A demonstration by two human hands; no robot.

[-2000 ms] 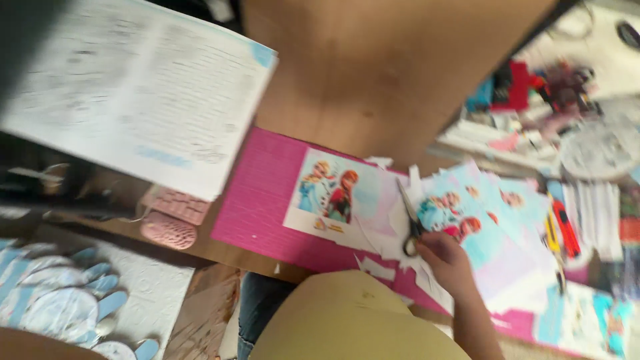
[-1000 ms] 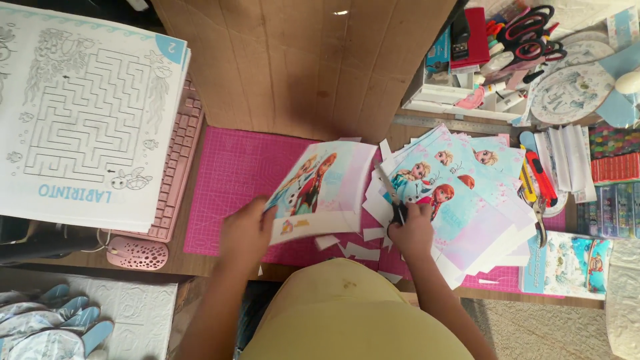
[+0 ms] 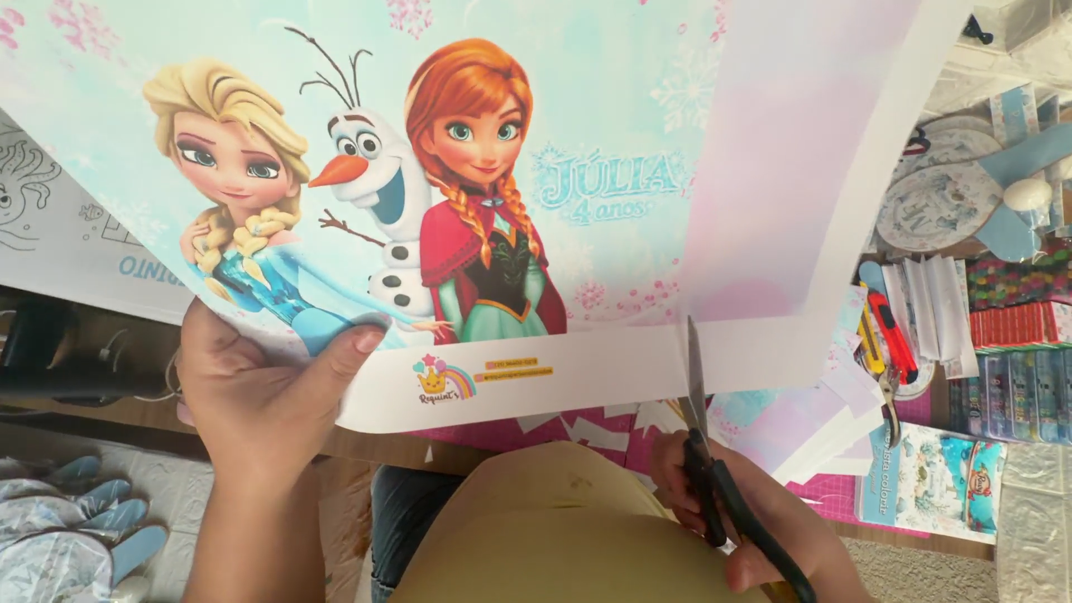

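Note:
A large printed paper sheet [image 3: 620, 276] with cartoon figures and white margins spans the upper view, raised toward the camera. My left hand [image 3: 268, 385] pinches its lower left edge, thumb on the printed face. In my right hand [image 3: 754, 511] are black-handled scissors [image 3: 702, 435], their blades pointing up at the sheet's lower white margin, near where the pale pink strip begins. Whether the blades have cut into the paper there cannot be told. Behind and below the sheet, white paper scraps [image 3: 599, 431] lie on a pink cutting mat [image 3: 494, 435].
Right of the sheet lie printed sheets [image 3: 796, 419], a red utility knife [image 3: 891, 335], a yellow cutter [image 3: 871, 339], pliers [image 3: 891, 402] and a packaged coloring booklet [image 3: 930, 486]. Plastic-wrapped items [image 3: 59, 536] sit at lower left. A maze page [image 3: 84, 243] is partly hidden behind the sheet.
The printed sheet has been lifted from the mat toward the camera. My left hand, holding its edge a second ago, still does; the scissors have come to its lower margin.

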